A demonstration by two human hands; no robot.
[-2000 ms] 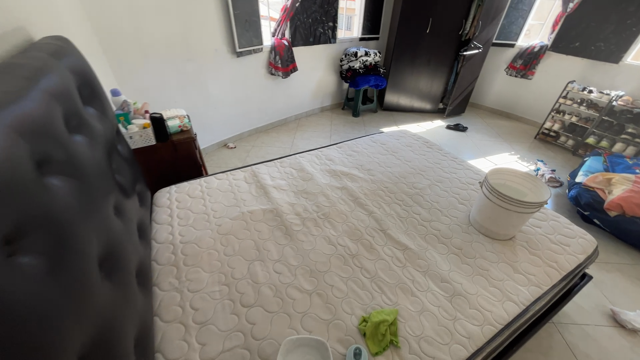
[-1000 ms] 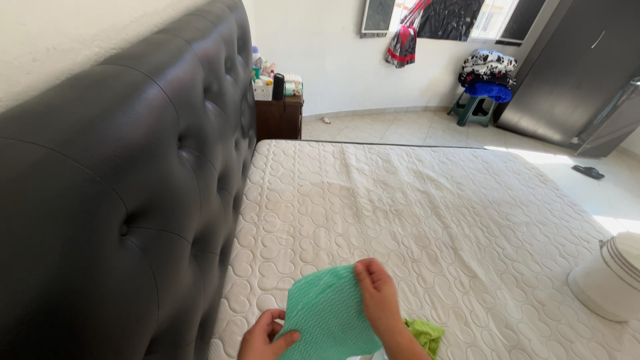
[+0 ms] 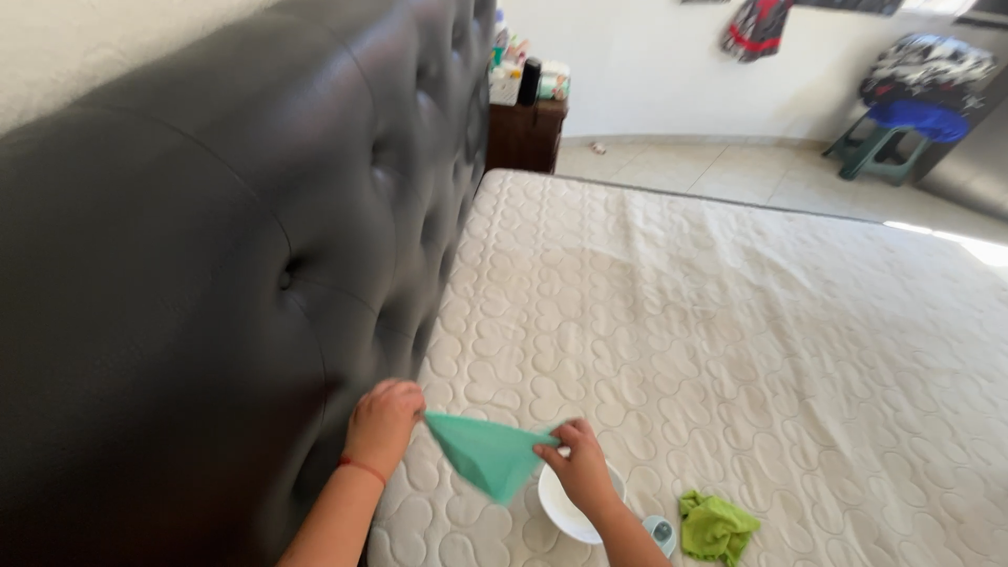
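Observation:
A thin green cloth (image 3: 492, 455) hangs stretched between my two hands, its lower edge drooping to a point. My left hand (image 3: 384, 429), with a red string at the wrist, pinches one corner beside the tufted headboard. The other corner is pinched by my right hand (image 3: 581, 466), which is over a white bowl (image 3: 561, 504) on the quilted mattress (image 3: 669, 354) and partly hides it. Right of the bowl lies a small light-blue object (image 3: 660, 531), partly behind my right forearm. A crumpled lime-green cloth (image 3: 715, 528) rests beside it.
The black tufted headboard (image 3: 236, 260) rises close on the left. Beyond the mattress stand a brown nightstand (image 3: 524, 138) with bottles and packages, and a green plastic stool (image 3: 882, 150) bearing a blue item and a patterned bundle (image 3: 929, 71).
Both hands, out of view two seconds ago, now hold the green cloth. Since one second ago they have spread apart, and the cloth hangs folded to a point. The view has swung toward the headboard.

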